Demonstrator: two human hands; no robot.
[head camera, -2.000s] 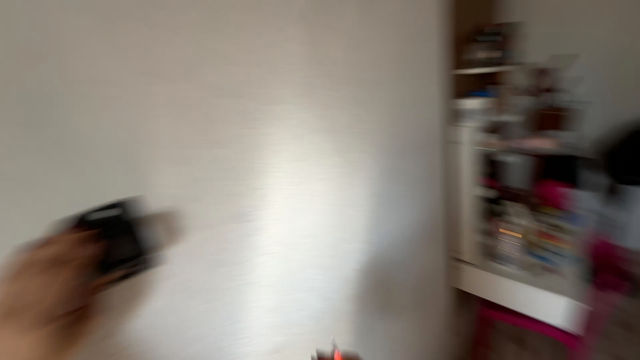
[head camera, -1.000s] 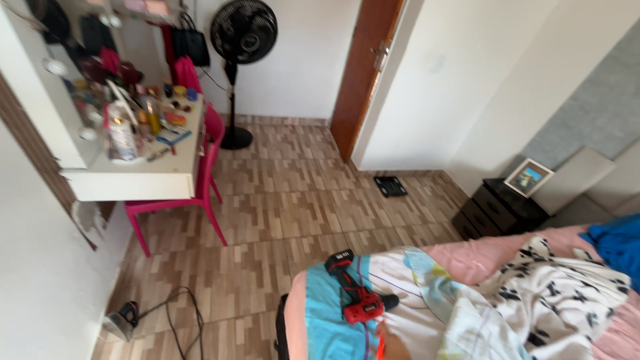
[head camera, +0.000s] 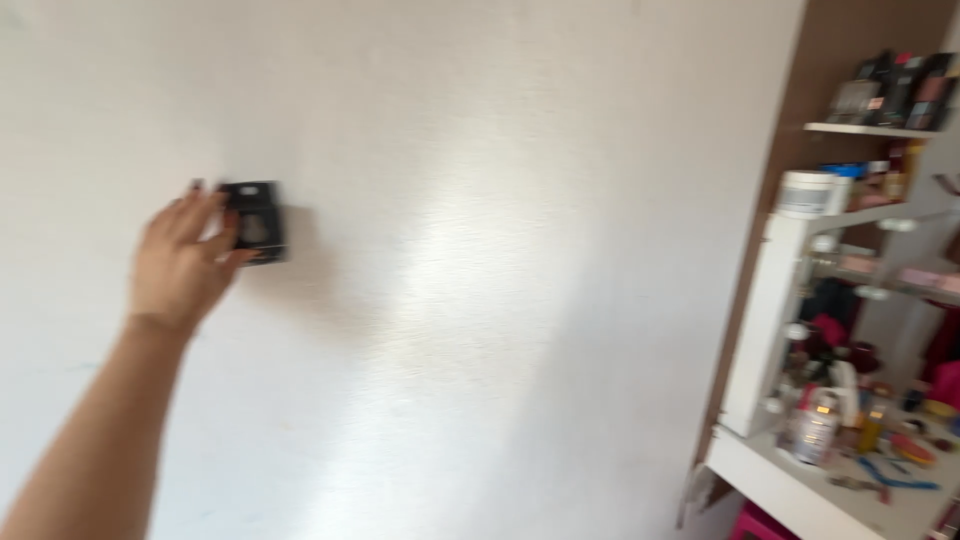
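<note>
My left hand (head camera: 180, 251) reaches up from the lower left, its fingers and thumb around the left side of a small black box-shaped device (head camera: 257, 223). The device is against or very close to the white wall (head camera: 480, 300); blur hides whether it touches. A shadow of hand and device falls on the wall to their right. My right hand is outside the view.
At the right stands a white vanity (head camera: 761, 330) with round bulbs, bottles and cosmetics. A white jar (head camera: 805, 194) sits on its upper part, beneath a small shelf (head camera: 862, 130) of cosmetics. Part of a pink chair (head camera: 757, 523) shows below.
The view has swung from the floor and bed back to the wall. My left hand, out of view one second ago, is seen again with the black device, as it was two seconds ago.
</note>
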